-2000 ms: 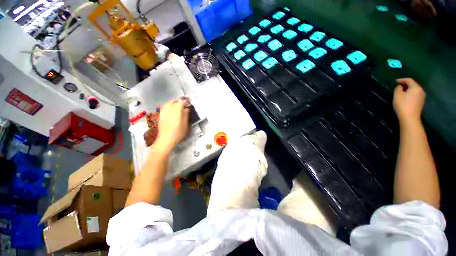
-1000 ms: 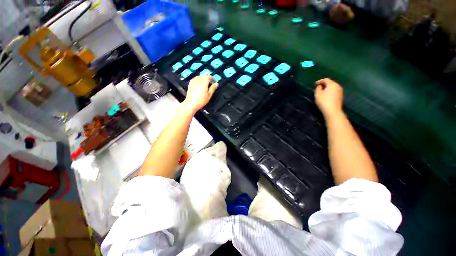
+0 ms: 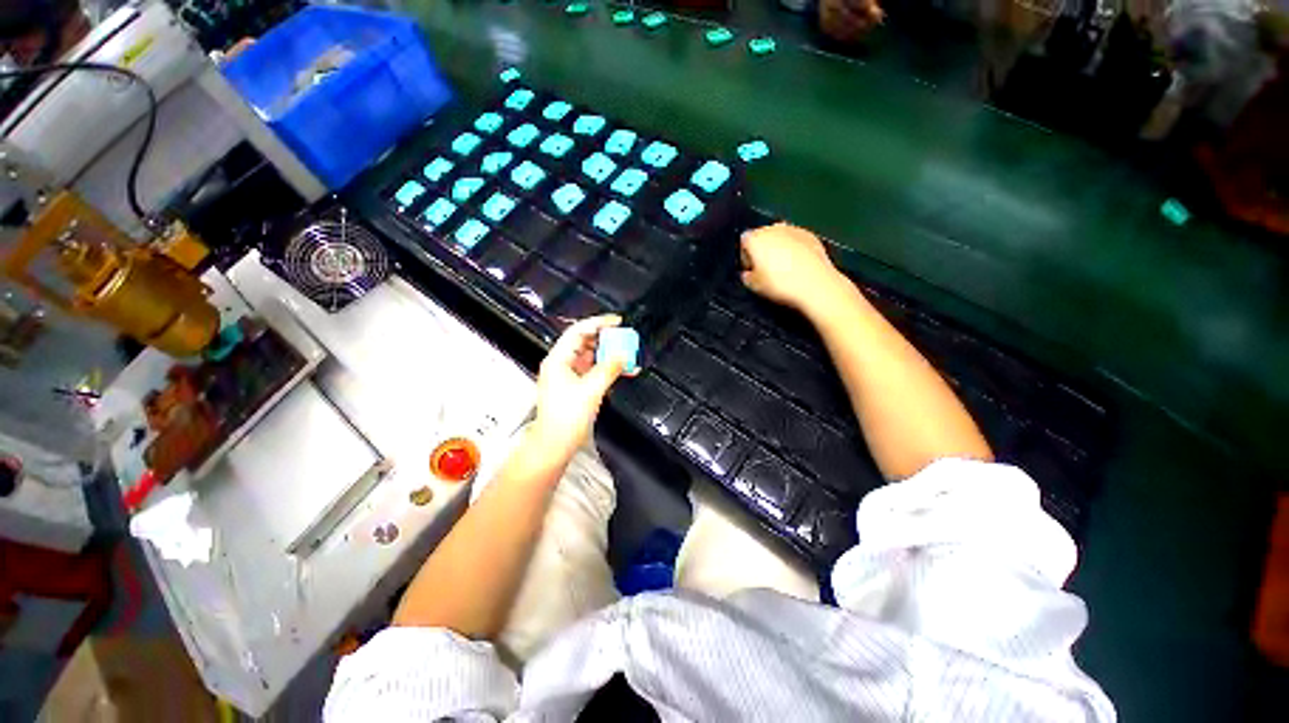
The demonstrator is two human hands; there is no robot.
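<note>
My left hand [image 3: 574,379] holds a turquoise plastic housing [image 3: 619,349] between thumb and fingers, over the near edge of the black blister tray. My right hand [image 3: 786,264] is closed at the far edge of the second black tray [image 3: 735,459]; whether it holds anything cannot be seen. The first blister tray [image 3: 544,283] carries rows of turquoise housings, with bare pockets on its near side. On the machine, the copper-brown fixture [image 3: 198,417] has a bit of turquoise at its back, under the gold-yellow press cylinder [image 3: 149,297].
The white machine base [image 3: 424,360] with its red-orange stop button [image 3: 455,459] and cooling fan [image 3: 335,260] is at left. A blue bin [image 3: 339,92] stands behind. The green conveyor [image 3: 961,212] carries spaced turquoise parts. Another person's hand [image 3: 851,17] is at the top.
My left hand has drawn back from the tray's housings towards my lap and now shows a housing in its fingers. The view has turned right. The press cylinder now appears over the fixture.
</note>
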